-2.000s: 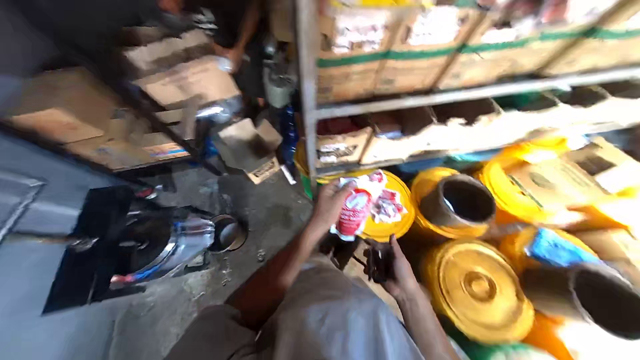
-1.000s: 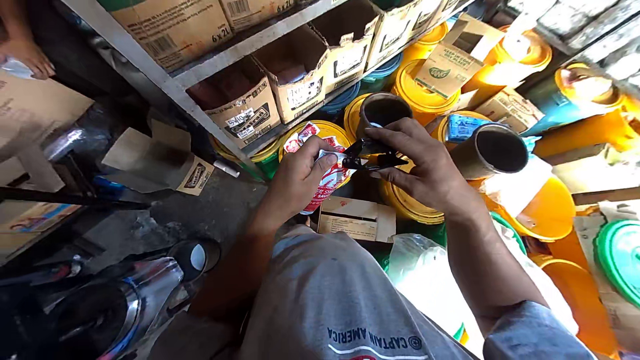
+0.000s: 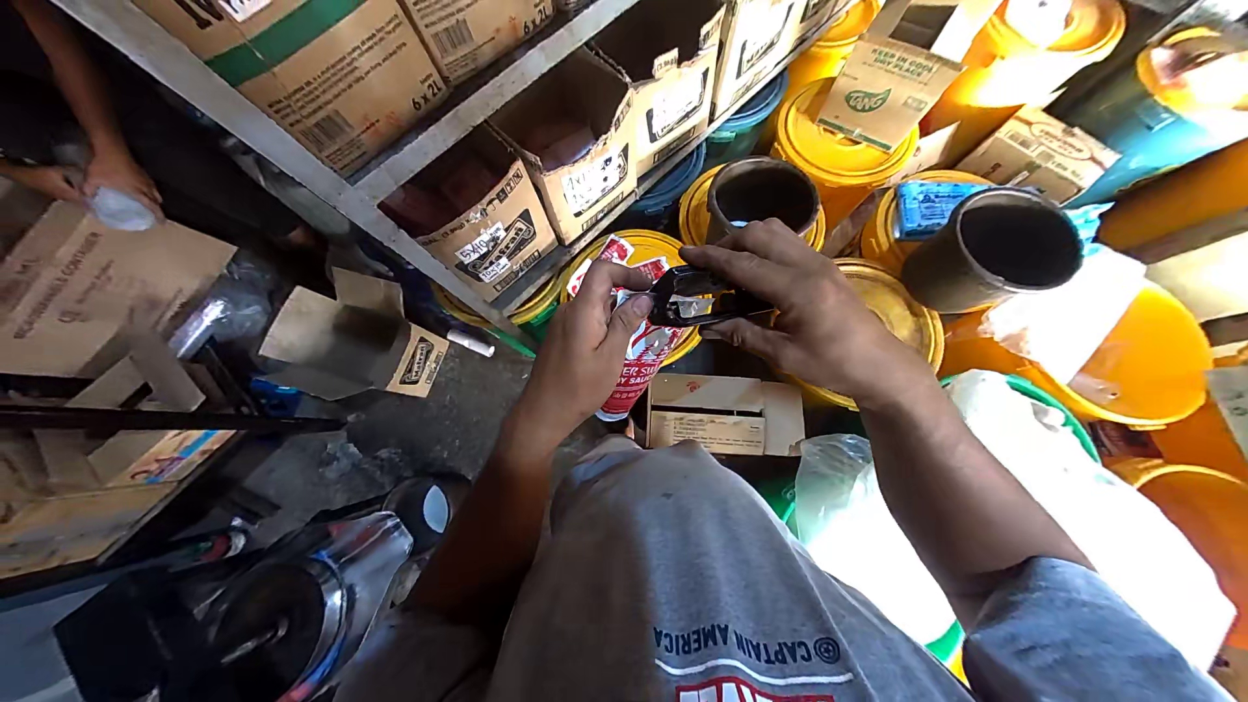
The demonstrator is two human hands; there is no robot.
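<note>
My left hand (image 3: 595,341) grips the top corner of a red-and-white printed pouch (image 3: 636,369), which hangs below its fingers. My right hand (image 3: 795,302) is closed around a small black hand tool (image 3: 697,297), perhaps a stapler or a plier-like punch; its exact kind cannot be told. The tool's front end meets the pouch's edge at my left thumb. Behind my left hand, more red-and-white packets (image 3: 616,252) lie on a yellow bucket lid (image 3: 690,341).
Cardboard boxes (image 3: 487,234) fill a metal shelf (image 3: 366,200) ahead. Yellow buckets (image 3: 840,132) and dark cylindrical containers (image 3: 1019,239) stand at the right. An opened carton (image 3: 341,341) and a metal machine (image 3: 292,604) are at the left. Another person's hands (image 3: 117,180) hold something whitish.
Two seconds ago my hands were farther apart, with the pouch by my left hand and the black tool in my right. Now they are together at the pouch's edge. The view has shifted strongly.
</note>
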